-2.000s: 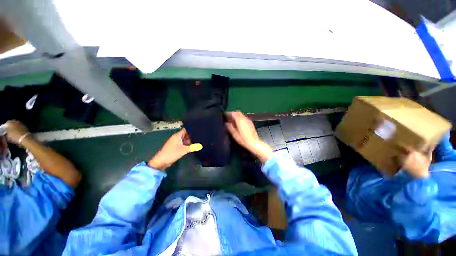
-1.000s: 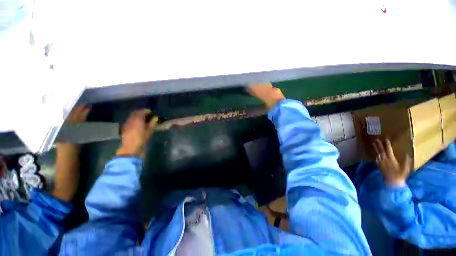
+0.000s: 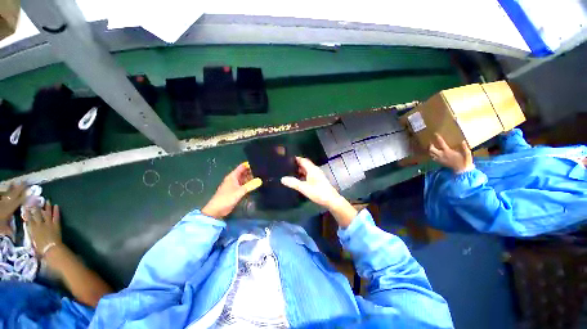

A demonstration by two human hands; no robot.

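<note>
A matte black box point(image 3: 270, 160) with a small coppery-orange mark is held between my two hands over the green bench. My left hand point(image 3: 232, 191), with yellow tips on thumb and finger, grips its left side. My right hand point(image 3: 312, 182) grips its right side, thumb on the near edge. Another dark box part point(image 3: 278, 198) shows just below it, close to my right thumb; whether it touches the held box is unclear. Stacked closed boxes point(image 3: 370, 146) form a grey block to the right of my right hand.
Black boxes point(image 3: 219, 90) stand on the green belt beyond the pale rail point(image 3: 257, 134); some at left hold white loops. A grey support point(image 3: 116, 83) crosses at left. A neighbour's hands touch white cables point(image 3: 18, 257). Another person at right holds brown cartons point(image 3: 465, 119).
My hands have come back from the belt area and now hold a black box over the bench. The view has shifted, and the cartons at right are nearer the stacked boxes.
</note>
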